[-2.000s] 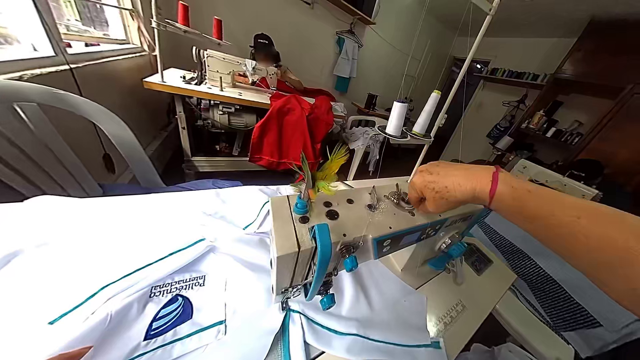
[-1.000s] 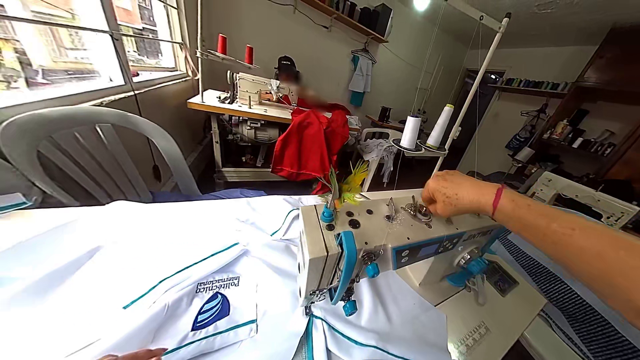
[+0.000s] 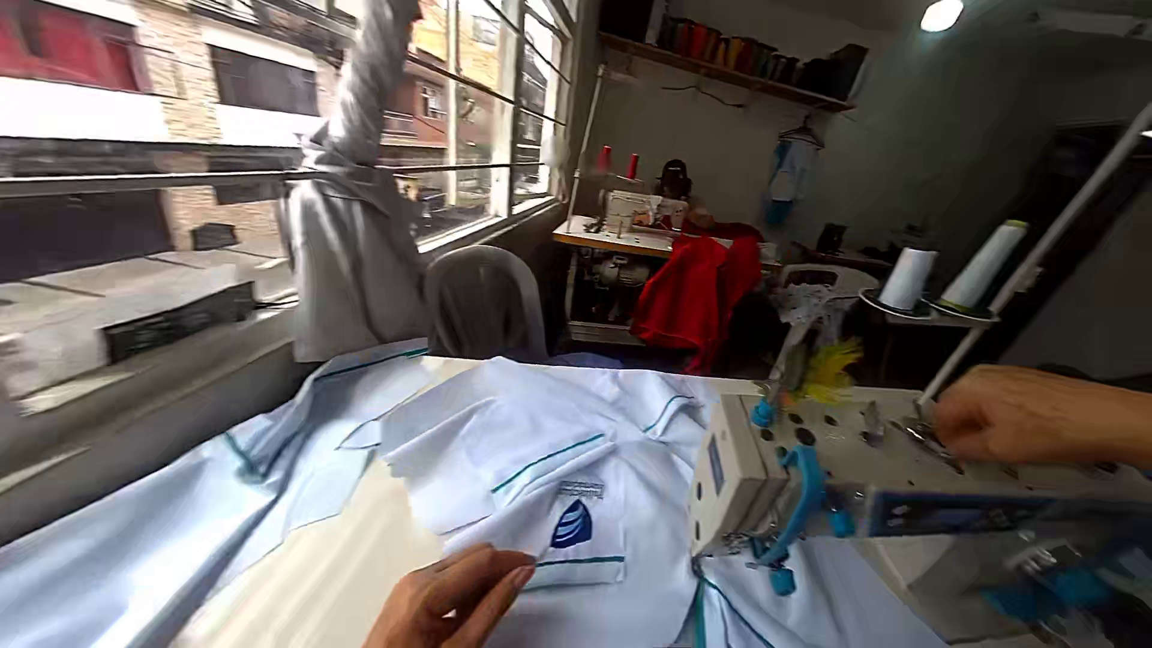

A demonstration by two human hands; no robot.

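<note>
My left hand [image 3: 459, 589] pinches the edge of a white garment [image 3: 648, 468] beside its pocket with a blue emblem and teal trim. The garment runs under the head of a sewing machine [image 3: 738, 486] with blue fittings. On top of the machine, near its metal thread guides [image 3: 922, 441], lies my right hand [image 3: 1017, 414], fingers curled; whether it holds anything is hidden. Yellow feathers [image 3: 828, 369] stand behind the machine head. Two white thread cones [image 3: 909, 281] sit on the stand behind my right hand.
More white fabric pieces [image 3: 297, 468] lie at the left by the window wall. Gray cloth [image 3: 351, 243] hangs from the window bars. Past the table are a plastic chair [image 3: 486, 288], another sewing machine [image 3: 639, 211], red fabric [image 3: 697, 292] and a person in a dark cap [image 3: 673, 178].
The view has swung left, bringing the window and more fabric into sight. My left hand has come further into view at the garment. My right hand stays by the thread guides.
</note>
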